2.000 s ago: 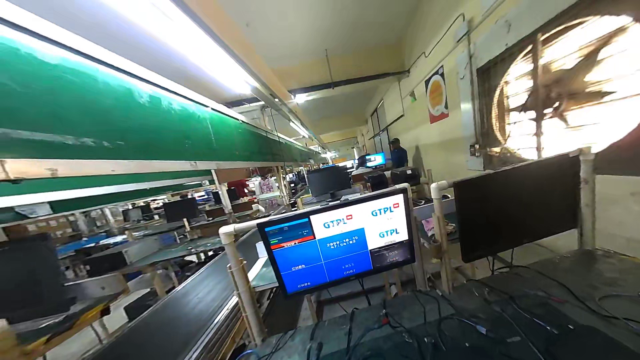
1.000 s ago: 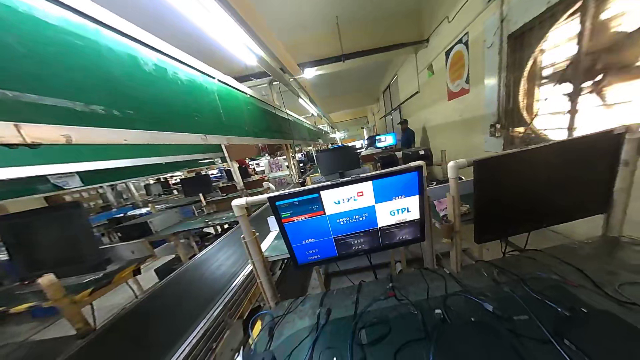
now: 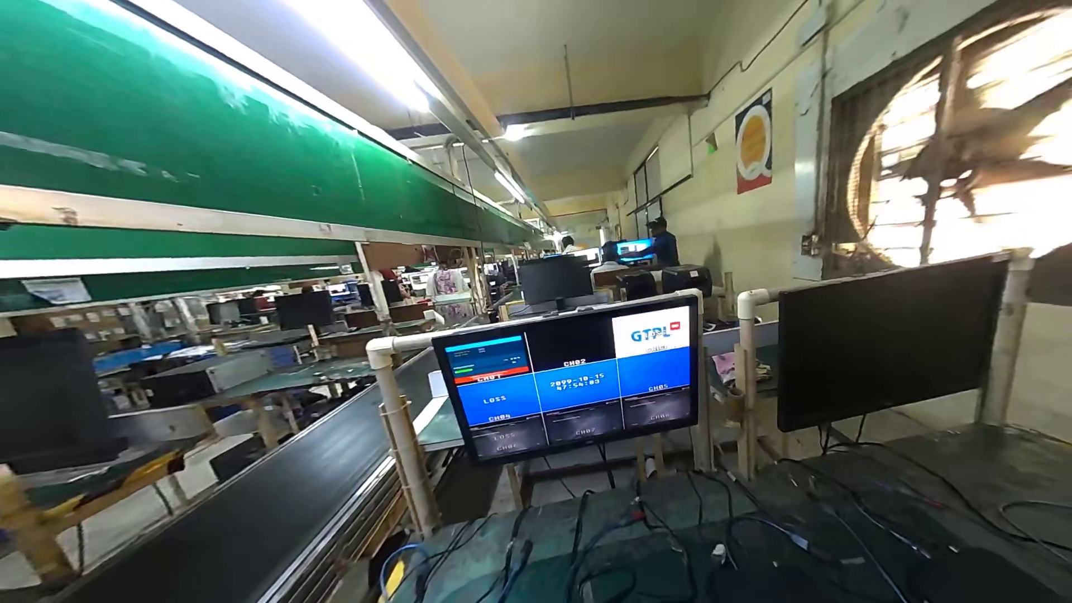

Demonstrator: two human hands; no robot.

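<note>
Neither my left hand nor my right hand shows in the head view. Facing me is a lit flat-screen monitor (image 3: 578, 381), mounted on a frame of pale pipes and split into several picture tiles. To its right hangs a second monitor (image 3: 892, 343) with a dark screen. Below both, a green-topped workbench (image 3: 997, 456) carries many loose black cables (image 3: 687, 536) and a blue cable (image 3: 402, 553) at its left end.
A dark conveyor belt (image 3: 276, 486) runs along the bench's left side. Upright pipe posts (image 3: 406, 461) stand at the bench's far edge. A large wall fan (image 3: 963, 159) is at the upper right. Farther back, a person in dark clothes (image 3: 664, 244) stands near another lit screen.
Tiles on the lit monitor have changed: the top middle one is now black, where it showed a white picture before. The view has shifted somewhat.
</note>
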